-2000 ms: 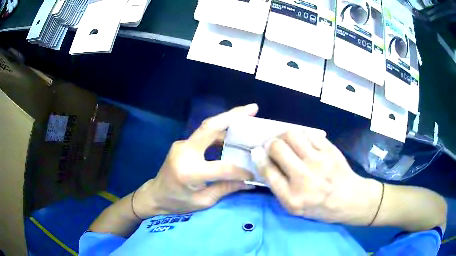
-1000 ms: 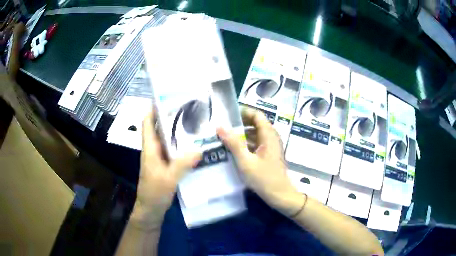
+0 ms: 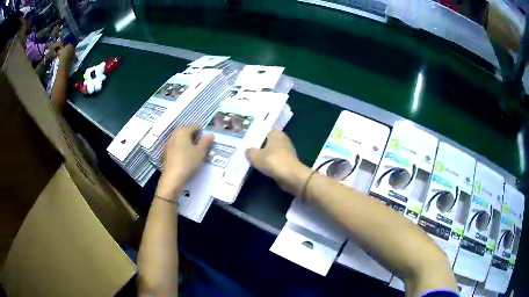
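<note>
Flat white retail boxes (image 3: pixel 232 136) with grey print and small photos lie in a fanned pile on the dark green bench. My left hand (image 3: pixel 184 156) is at the left edge of a top box, fingers bent onto it. My right hand (image 3: pixel 277 155) is at that box's right edge, thumb towards it. Whether either hand grips the box is not clear. Printed boxes (image 3: pixel 400 168) with a black cable picture lie side by side at the right, face up, partly behind my right forearm. White header flaps (image 3: pixel 307 245) with dark half-round holes stick out below them.
A large open brown carton (image 3: pixel 69 226) stands at the left, below the bench edge. A red and white item (image 3: pixel 95 76) lies on the bench at the far left. Another person's hand (image 3: pixel 65 55) is beyond it. Pale metal edging (image 3: pixel 325 93) runs behind the boxes.
The box held up a second ago is out of my hands, and the row at the right shows one more box. Both hands are now at the flat pile. The view has shifted left.
</note>
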